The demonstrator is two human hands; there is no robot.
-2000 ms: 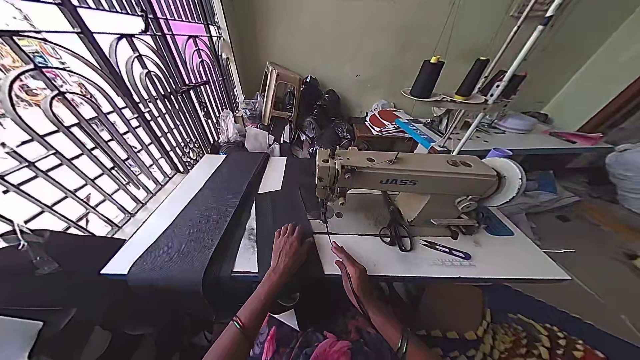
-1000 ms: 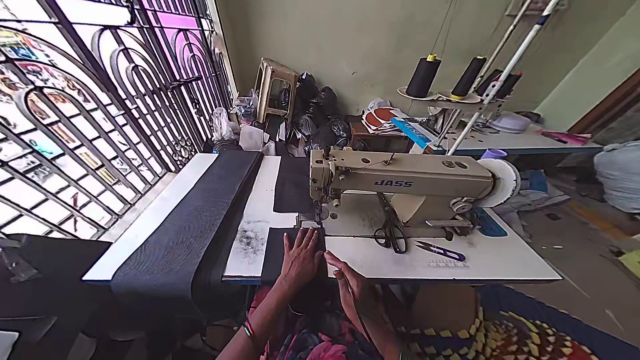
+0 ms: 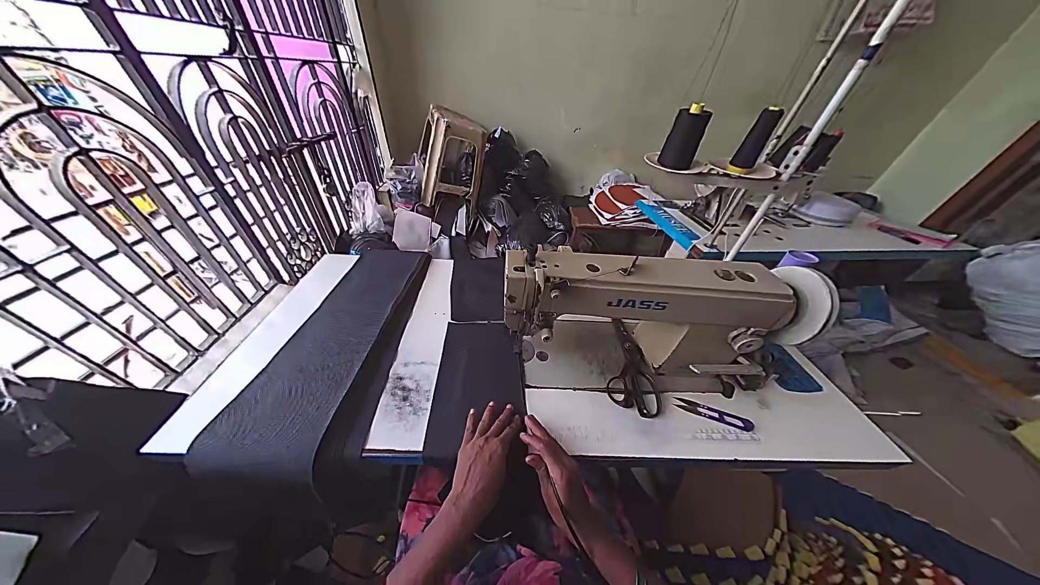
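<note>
A black fabric panel [image 3: 475, 374] lies on the white sewing table [image 3: 821, 431], its right edge running to the needle area of a beige industrial sewing machine [image 3: 650, 284]. My left hand [image 3: 485, 455] rests flat on the panel near the table's front edge, fingers apart. Beside it, my right hand [image 3: 552, 463] is at the panel's right edge, with a thin dark cord or strip running down along it; its grip is not clear. Another black piece [image 3: 478, 290] lies behind the panel at the machine head. Black scissors [image 3: 635, 374] and purple thread snips [image 3: 715, 414] lie right of my hands.
A long black fabric strip [image 3: 317, 357] drapes over the table's left part. Black thread cones [image 3: 685, 142] stand on a rack behind the machine. A metal window grille [image 3: 162, 179] is at left; a stool [image 3: 451, 154] and black plastic bags [image 3: 520, 179] stand behind the table.
A longer black panel now lies in front of the needle, where a short piece lay one second ago. My hands are still side by side near the front edge.
</note>
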